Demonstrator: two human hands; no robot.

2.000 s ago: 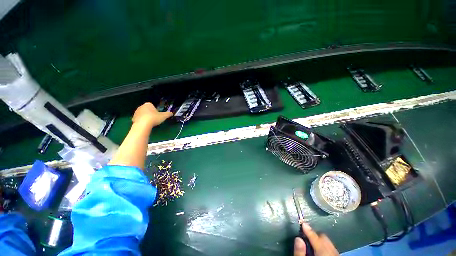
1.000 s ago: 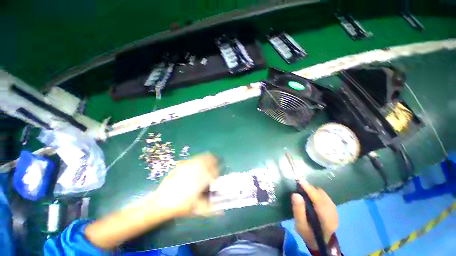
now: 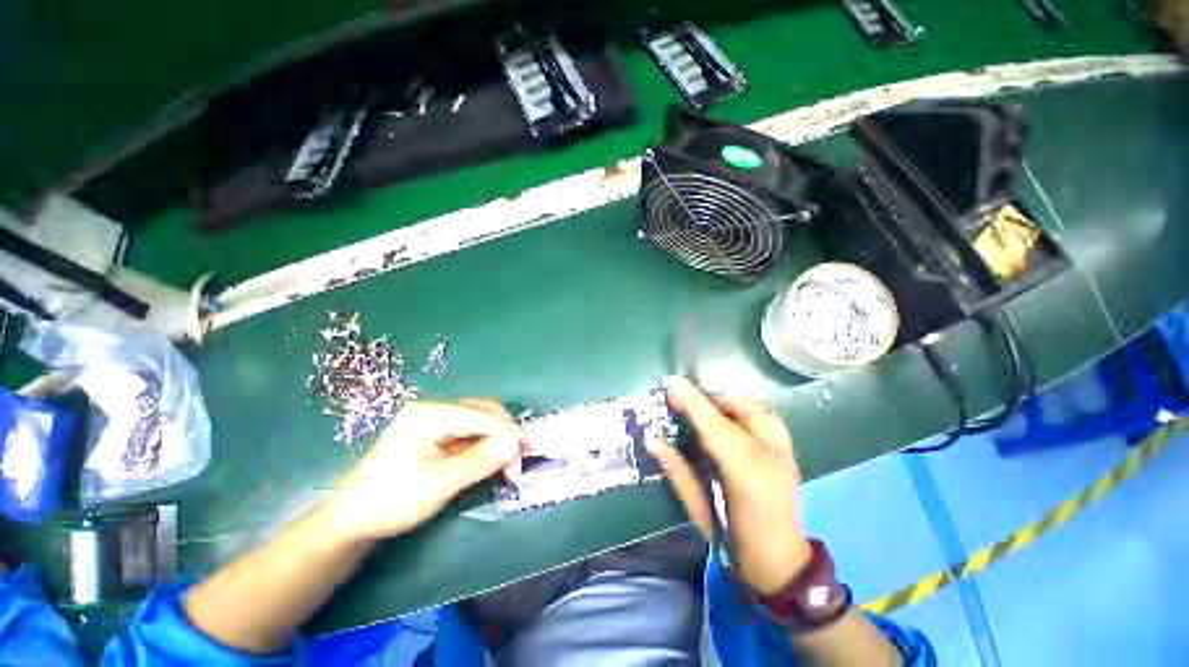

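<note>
The phone assembly (image 3: 580, 456) lies on the green mat at the front edge, a flat silver-white piece with a speckled right end. My left hand (image 3: 437, 463) has its fingertips closed at the assembly's left end. My right hand (image 3: 743, 476) holds the dark soldering iron (image 3: 704, 489), its fingertips at the assembly's right end. The iron's tip is blurred and points away from me. A loose pile of small components (image 3: 359, 378) lies behind my left hand.
A black fan (image 3: 715, 222), a cup of silver bits (image 3: 835, 319) and a black iron stand (image 3: 932, 196) are at right. Clear bag (image 3: 144, 417), blue packet (image 3: 29, 456) and wire reel (image 3: 85, 563) are at left. More phone assemblies (image 3: 548, 85) lie on the belt beyond the white rail (image 3: 430, 245).
My left hand came back from the belt with a phone assembly, now at the bench's front edge. My right hand moved left to its right end with the iron. The view has shifted.
</note>
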